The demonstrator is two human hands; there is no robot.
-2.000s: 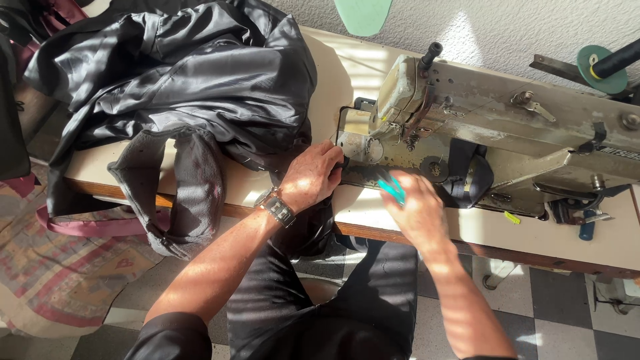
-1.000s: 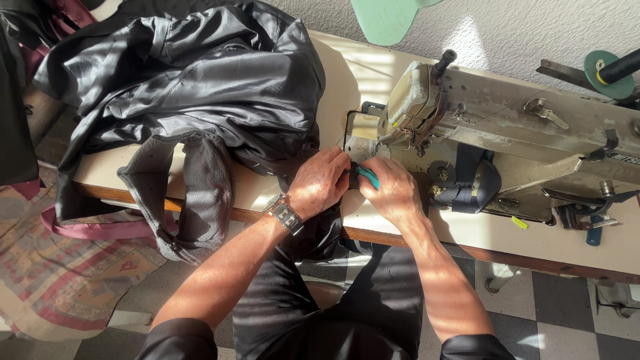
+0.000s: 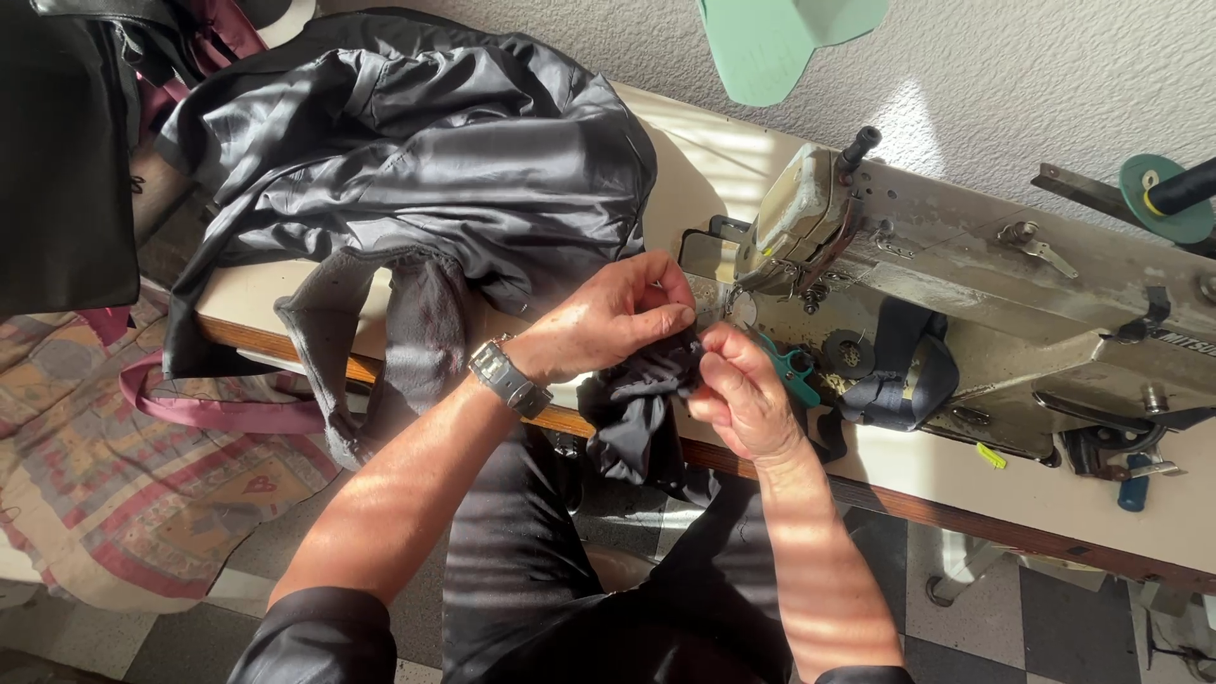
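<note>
My left hand (image 3: pixel 622 318), with a watch on its wrist, grips a bunched piece of black fabric (image 3: pixel 636 408) at the table's front edge, left of the sewing machine. The fingers of my right hand (image 3: pixel 746 389) are pinched at the right side of the same bunch; what lies between the fingertips is too small to tell. Teal-handled snips (image 3: pixel 793 372) lie on the machine bed just beyond my right hand. To the left, a shiny dark garment (image 3: pixel 446 161) is heaped on the table, with a grey fabric loop (image 3: pixel 427 313) hanging over the edge.
An industrial sewing machine (image 3: pixel 950 256) spans the right, with a dark fabric strip (image 3: pixel 902 370) across its bed. Nearby are a yellow-green scrap (image 3: pixel 991 456), a small blue-handled tool (image 3: pixel 1132 483) and a thread spool (image 3: pixel 1183 190). Patterned cloth (image 3: pixel 180 456) hangs lower left, below a wall-side table.
The teal snips have left my right hand and now lie on the machine bed. Both hands now have the black fabric bunched up at the table edge.
</note>
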